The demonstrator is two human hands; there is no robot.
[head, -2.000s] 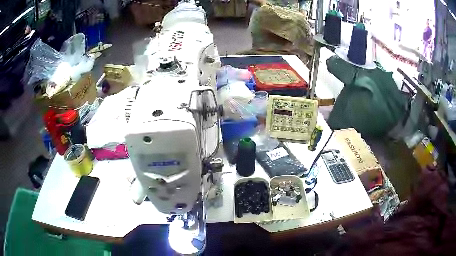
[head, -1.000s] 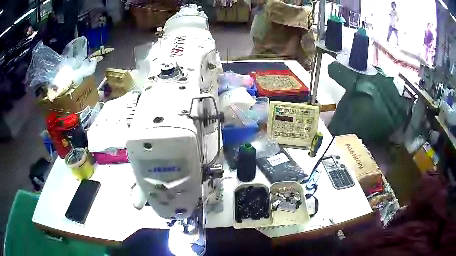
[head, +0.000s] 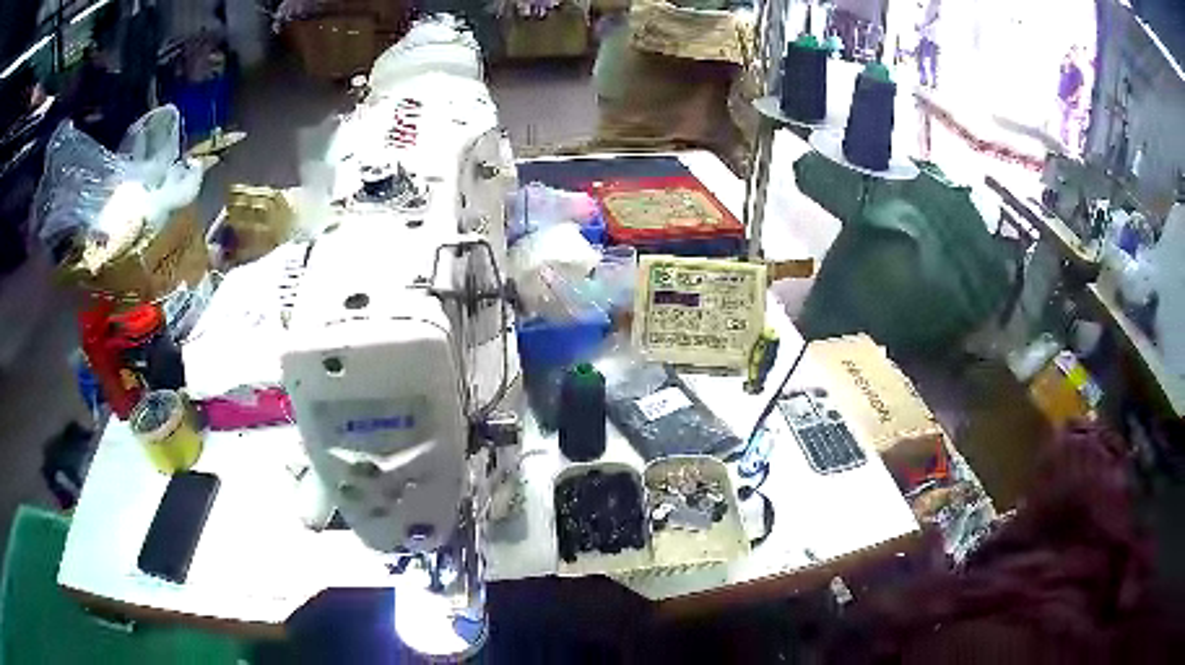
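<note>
The white button-sewing machine head with blue lettering stands in front of me. Its needle area and pale work plate glare brightly at the bottom edge. Dark cloth lies in shade along the table's front edge. The cream two-part tray sits to the right of the head, with black buttons on the left and small metallic bits on the right. Neither of my hands shows; both are out of the picture or lost in the dark.
A phone and yellow tin lie on the left. A dark thread cone, control panel and calculator stand on the right. A maroon heap fills the lower right; the green bin is lower left.
The whole view has shifted, so the machine, tray and table sit further left. More of the maroon heap shows at the right. Nothing on the table has visibly moved.
</note>
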